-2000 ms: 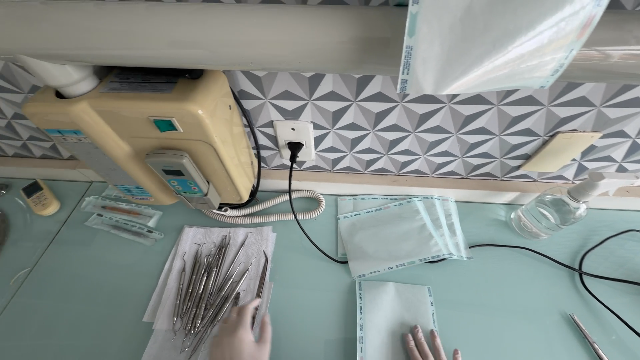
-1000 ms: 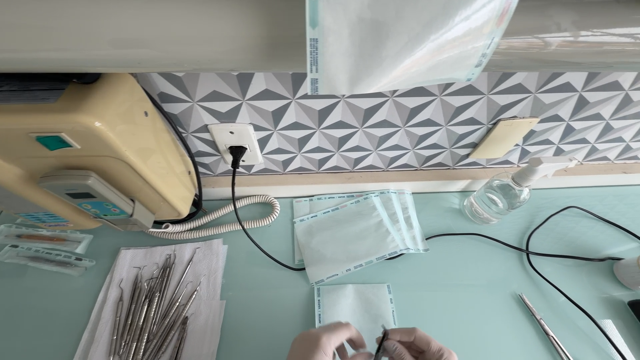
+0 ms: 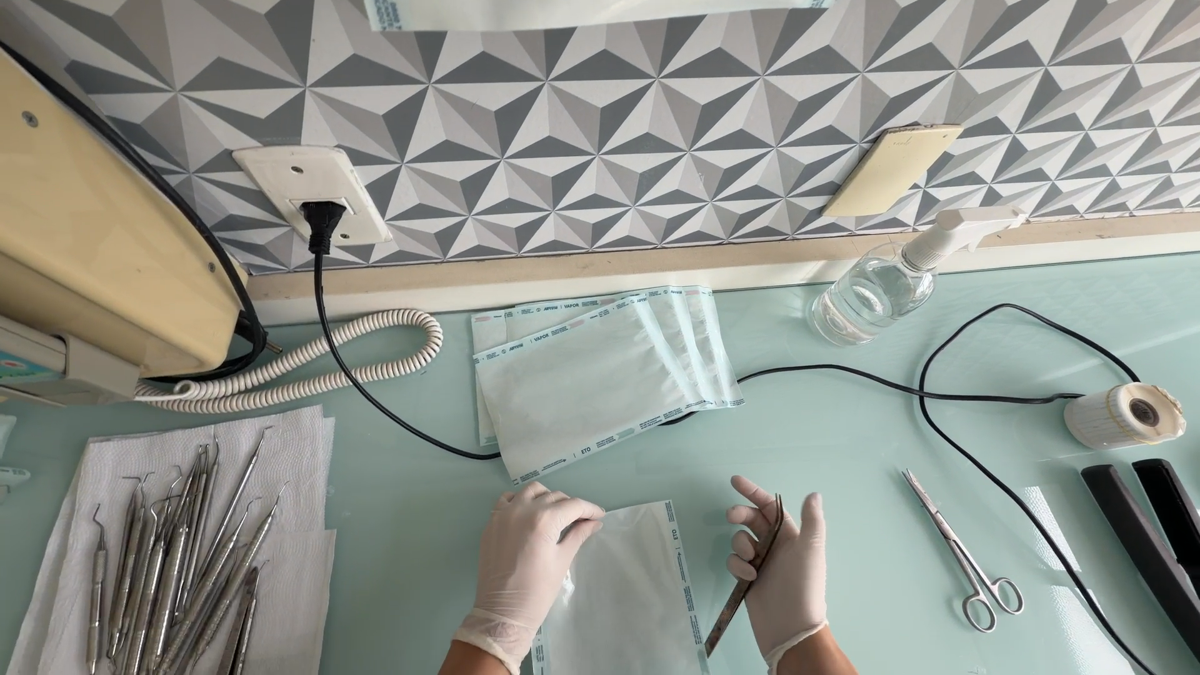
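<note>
My left hand (image 3: pixel 530 558), in a pale glove, pinches the top left corner of a sterilization pouch (image 3: pixel 628 591) that lies on the glass counter. My right hand (image 3: pixel 783 558), also gloved, is palm up just right of the pouch, its fingers curled on slim metal tweezers (image 3: pixel 745 581) that point down toward the pouch's right edge. Above the hands lies a fanned stack of sterilization pouches (image 3: pixel 591 375). Several metal dental instruments (image 3: pixel 178 562) rest on white paper towels (image 3: pixel 305 497) at the left. Scissors (image 3: pixel 966 553) lie to the right, apart from my hands.
A clear spray bottle (image 3: pixel 867 295) stands near the wall. A black cable (image 3: pixel 937 469) loops across the counter past a label roll (image 3: pixel 1125 417) and a black object (image 3: pixel 1148 553) at the right. A beige device (image 3: pixel 103 216) and a coiled cord (image 3: pixel 412 333) are at the left.
My left hand has gone from the instruments to the pouch's corner. One second ago my hands were close together at the pouch; now they are apart. The view has shifted right and closer.
</note>
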